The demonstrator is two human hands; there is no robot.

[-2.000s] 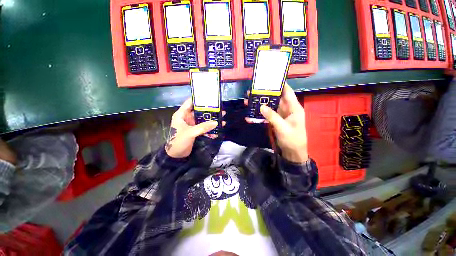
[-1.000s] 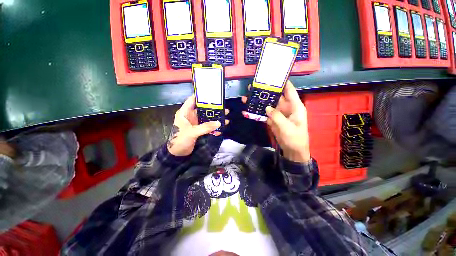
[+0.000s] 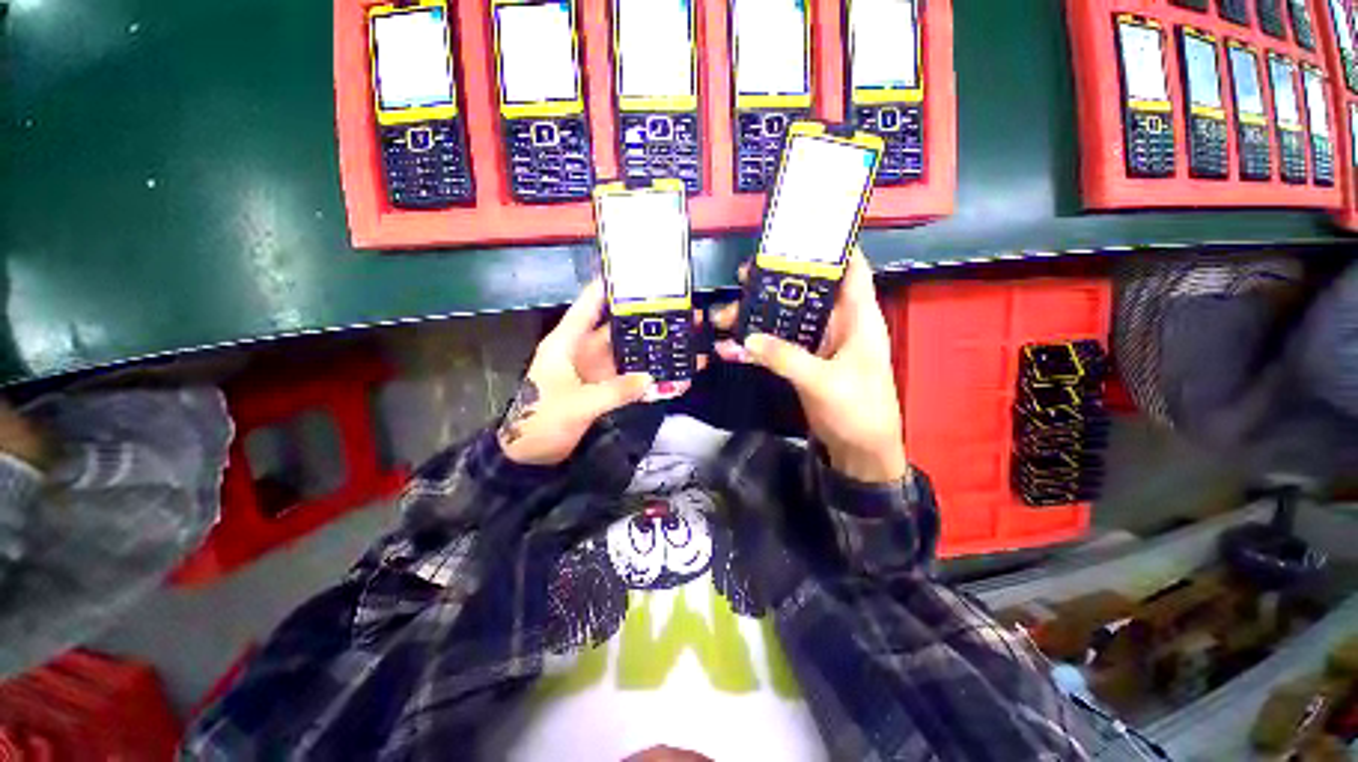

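My left hand (image 3: 569, 384) holds a black and yellow keypad phone (image 3: 646, 253) upright, its screen lit white, my thumb at the bottom of the keypad. My right hand (image 3: 849, 372) holds a second keypad phone (image 3: 816, 201), tilted with its top to the right, screen also white, my thumb at the lower left of its keypad. Fingers behind both phones are mostly hidden. Beyond them a red-orange phone tray (image 3: 521, 226) lies on the green bench, with several lit phones in its pockets. The right-hand phone's top overlaps the tray in view.
A neighbouring phone tray (image 3: 1095, 119) full of phones lies at the upper right. Below the bench edge, a lower tray (image 3: 953, 402) holds a dark pile with yellow edges (image 3: 1060, 424). A red stool (image 3: 365, 432) and a person's grey sleeve (image 3: 127, 491) are at the left.
The left phone has moved slightly right and up, closer to the right one. The right phone has become a little more upright, and my right thumb has moved left and down to its keypad's lower edge.
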